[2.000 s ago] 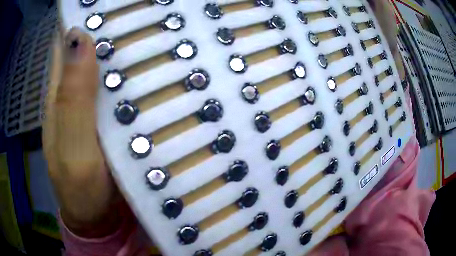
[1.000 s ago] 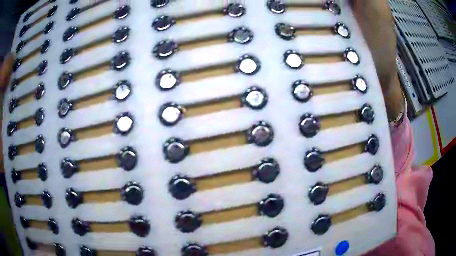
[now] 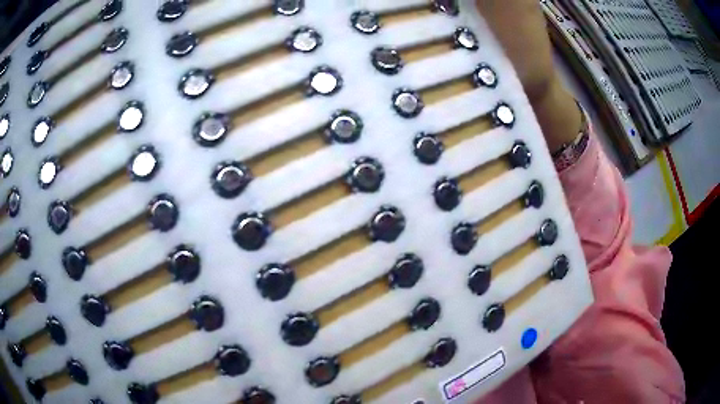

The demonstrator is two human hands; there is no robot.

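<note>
A white foam-lined parts tray (image 3: pixel 316 245) fills most of the view, close and tilted. Rows of dark, shiny round metal parts (image 3: pixel 275 281) sit in pairs at the ends of its tan slots. Several parts flash white at the upper left and top. A label with pink writing (image 3: pixel 474 374) and a blue dot sticker (image 3: pixel 530 338) are near the lower right edge. My right hand (image 3: pixel 521 39) is at the tray's upper right edge, its fingers hidden behind the tray. My left hand is not in view.
Stacked slotted trays (image 3: pixel 643 71) lie at the upper right on a white tabletop (image 3: pixel 703 173). Yellow and red lines run along the tabletop there. My pink sleeve (image 3: pixel 616 292) is at the right, with a bracelet at the wrist.
The left hand seen two seconds ago is out of view. The tray has turned and shifted left since one second ago, and the white flashes fall on other parts.
</note>
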